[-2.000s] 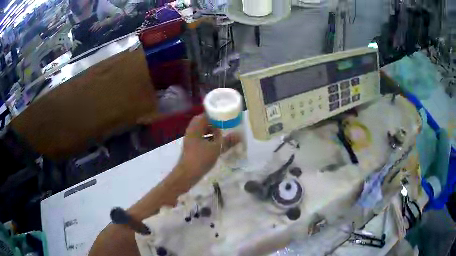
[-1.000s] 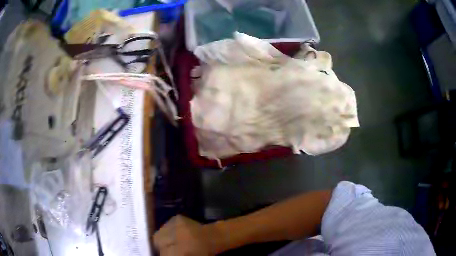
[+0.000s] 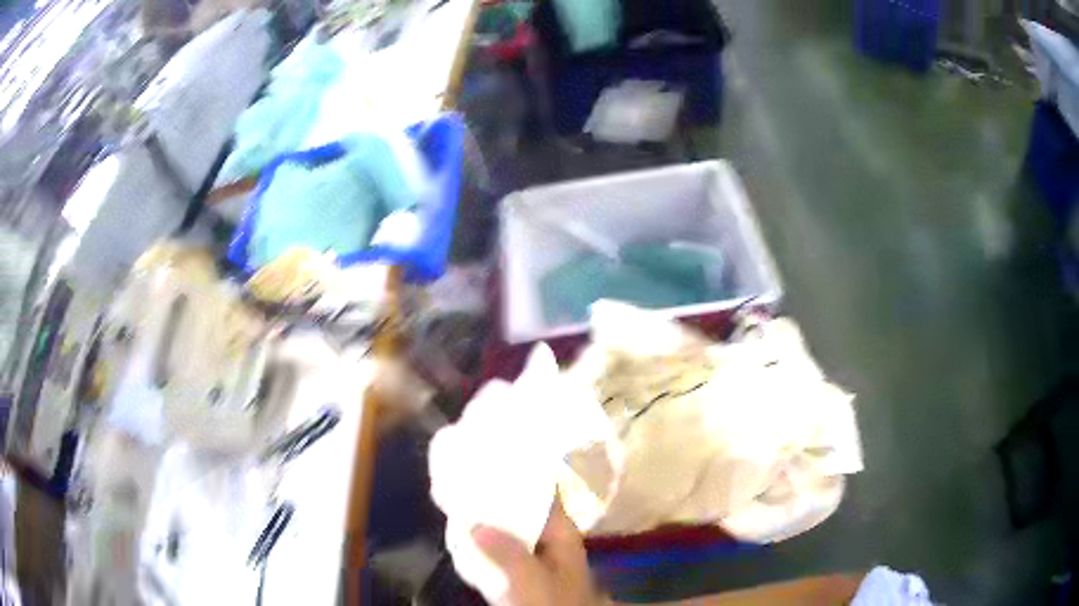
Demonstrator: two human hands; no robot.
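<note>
A heap of cream garment pieces (image 3: 698,438) fills a dark red bin at the lower centre. My right hand (image 3: 538,568) reaches in from the lower right and holds a whitish cream cloth piece (image 3: 503,456) at the left side of the heap. The thumb shows at the cloth's lower edge; the other fingers are partly hidden by the cloth. The frame is blurred. My left hand is not in view.
A white bin (image 3: 761,255) with green cloth stands behind the heap. A blue basket (image 3: 444,195) with turquoise cloth sits at the table's far end. The sewing table (image 3: 320,474) on the left bears the machine (image 3: 207,379) and black snips (image 3: 272,533). Dark blue bins stand farther back.
The view has shifted, showing more beyond the heap. My right hand has moved from the table edge to the heap and has taken hold of a cloth piece.
</note>
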